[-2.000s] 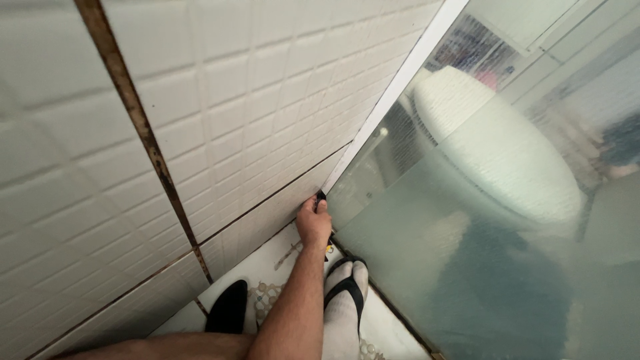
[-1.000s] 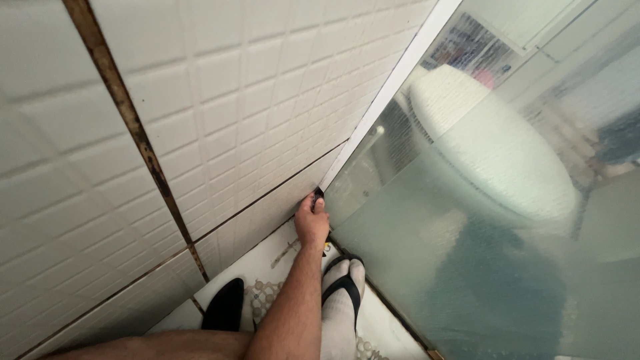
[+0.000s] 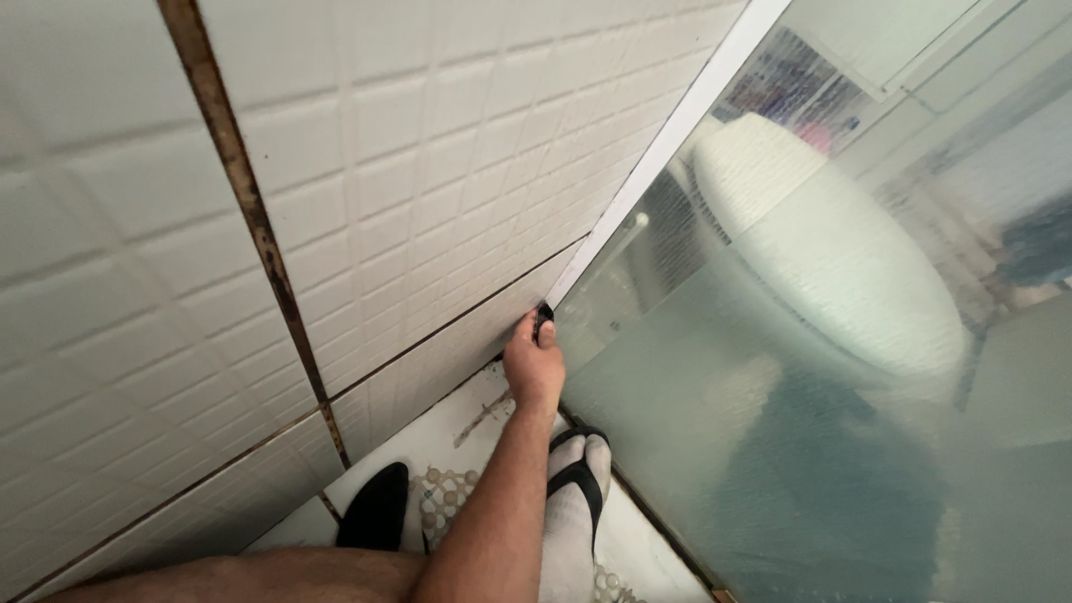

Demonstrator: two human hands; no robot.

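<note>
Low in the corner, where the white tiled wall (image 3: pixel 452 243) meets a white vertical strip (image 3: pixel 662 159), my left hand (image 3: pixel 536 360) grips a small black object (image 3: pixel 544 313). Its thumb lies on the right and its fingers on the left. Most of the object is hidden in the grip, so its kind is unclear. The strip borders a wet, translucent shower screen (image 3: pixel 670 402). Brownish smears (image 3: pixel 484 419) mark the white floor left of the wrist. My right hand is out of view.
My foot in a black thong sandal (image 3: pixel 578 494) stands beside the screen's dark bottom edge (image 3: pixel 662 528). Another black shoe tip (image 3: pixel 374 508) is at left. A pebble-like mat (image 3: pixel 444 494) lies between them. A toilet (image 3: pixel 837 260) shows behind the screen. Dark, stained joints (image 3: pixel 260 226) cross the wall.
My left hand has stayed in the corner with the black object. A small yellowish spot beside the wrist in the earlier frames no longer shows.
</note>
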